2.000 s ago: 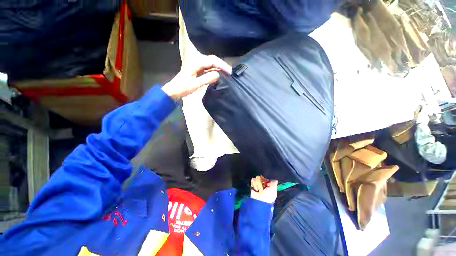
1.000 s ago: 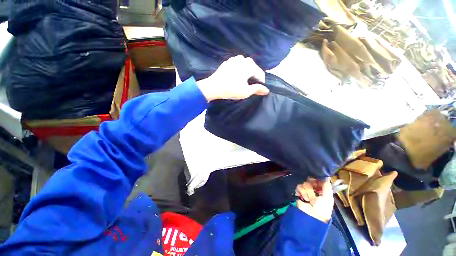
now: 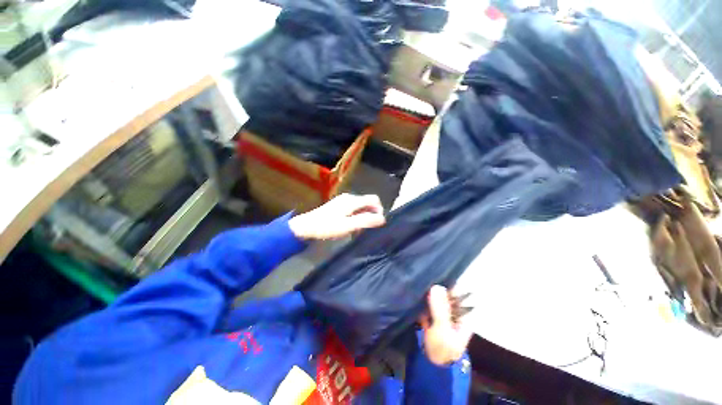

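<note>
A dark navy backpack (image 3: 427,237) stretches diagonally from my lap to the white table, its cloth wrinkled and partly blurred. My left hand (image 3: 339,217) is at its upper left edge, with fingertips and thumb closed together on the cloth. My right hand (image 3: 445,326) is at its lower right edge, with the thumb up. Thread snips (image 3: 461,304) are in my right hand, and their small blades stick out to the right. The snips' handles are mostly hidden by the fingers.
A heap of navy bags (image 3: 554,103) lies on the white table (image 3: 546,293) behind. A red-taped carton (image 3: 285,176) full of dark bags stands at upper left. Brown pieces (image 3: 689,245) are at the right. Loose black cord (image 3: 599,336) lies on the table. Another table (image 3: 103,111) is at left.
The view has swung left. The backpack now extends from my lap toward the heap, with its long side up. Both hands are at its edges, and the snips are still in my right hand.
</note>
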